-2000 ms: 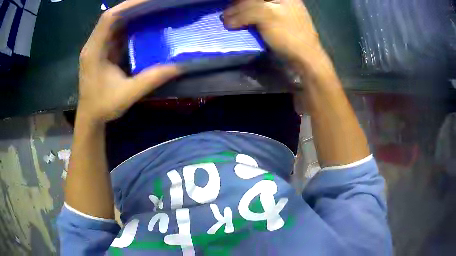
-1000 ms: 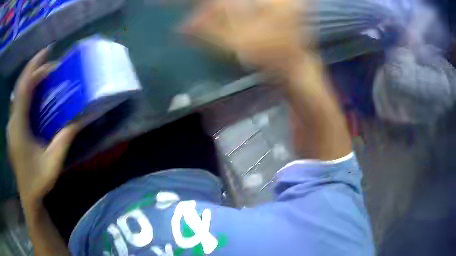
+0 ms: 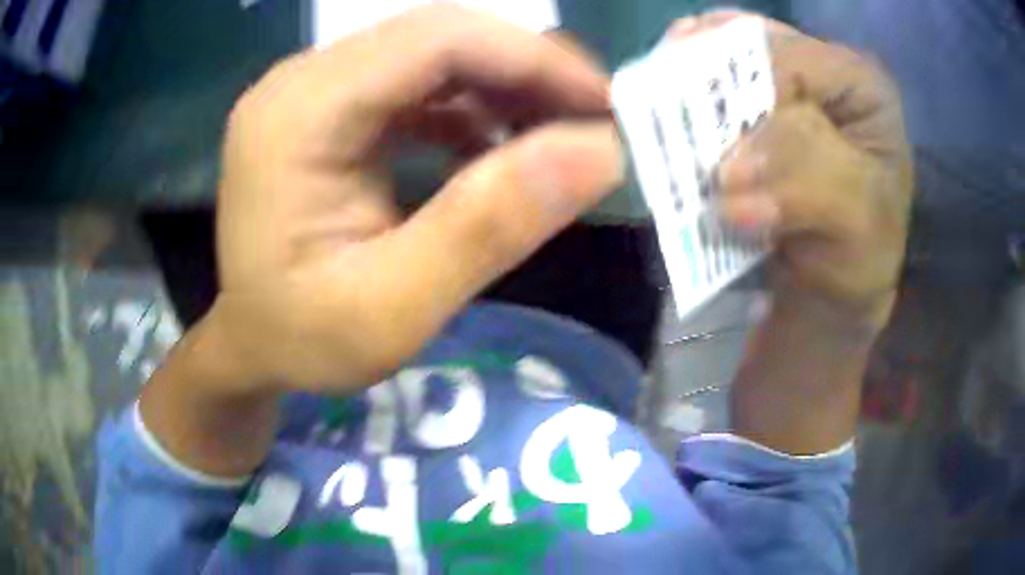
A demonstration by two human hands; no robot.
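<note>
A small white label sheet with black printed lines (image 3: 703, 101) is held up tilted at centre right. My right hand (image 3: 826, 169) is shut on its right side, with the thumb across the print. My left hand (image 3: 371, 213) is raised at centre left, its thumb and index fingertips close together at the sheet's upper left edge. Whether they pinch the sheet is too blurred to tell. A white panel, perhaps of a carton (image 3: 360, 14), shows behind my left hand at the top edge, mostly hidden.
The dark green bench top (image 3: 146, 146) lies behind my hands. Blue and white cartons (image 3: 51, 34) are at the top left corner. A shiny translucent pile (image 3: 955, 79) is at the upper right. A red thing (image 3: 894, 393) is low at the right.
The blue and white carton has left my left hand. My right hand, blurred and reaching before, now holds the label sheet. Both hands are nearer together and the view has swung back.
</note>
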